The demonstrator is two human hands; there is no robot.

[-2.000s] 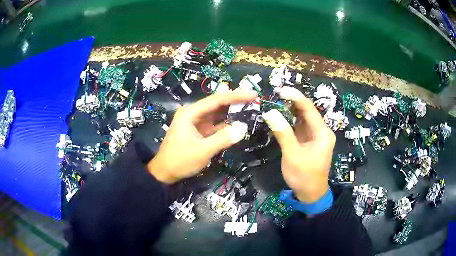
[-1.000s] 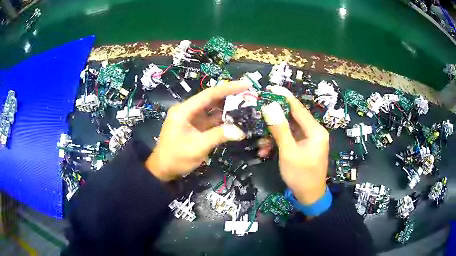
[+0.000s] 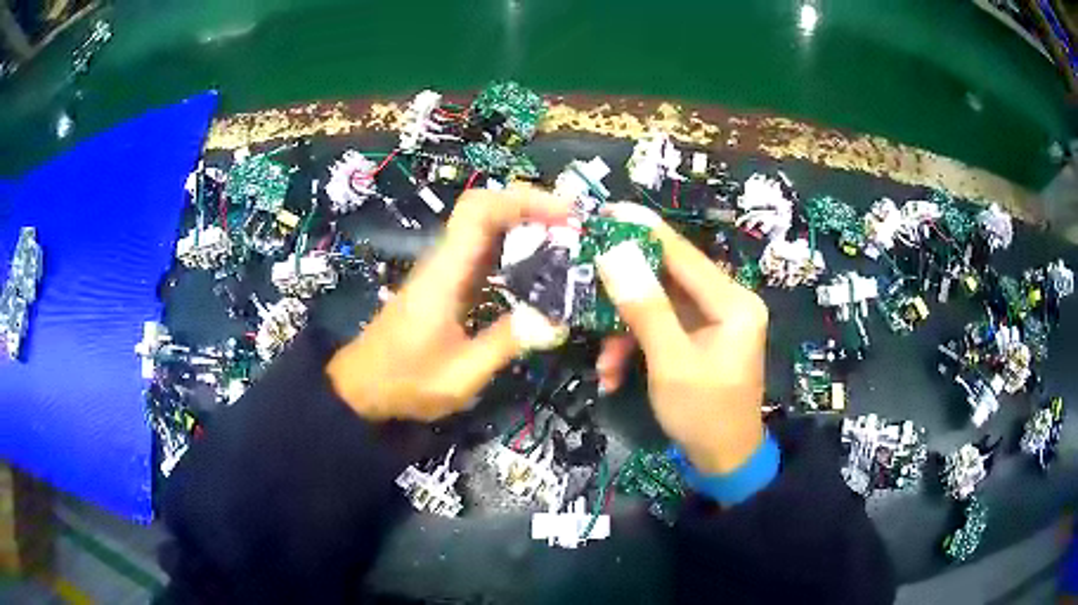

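Note:
My left hand point(image 3: 443, 313) grips a white plastic part with a dark insert point(image 3: 538, 270) between thumb and fingers, at the centre of the view. My right hand point(image 3: 697, 337), with a blue band at the wrist, pinches a green circuit board point(image 3: 601, 254) right beside that part. Board and plastic part touch or nearly touch. A bit of red wire shows between them near the fingertips. The fingers hide part of both pieces, and fine detail is blurred.
Wired board assemblies point(image 3: 788, 262) lie spread over the dark bench mat around both hands. A blue corrugated sheet point(image 3: 89, 319) is at the left, with one unit point(image 3: 21, 292) on it. A worn metal rail point(image 3: 757, 144) and a green conveyor belt point(image 3: 662, 53) run behind.
Both hands have moved slightly left with the held parts. The green board has turned, so more of its face shows between the hands, beside the white and dark part.

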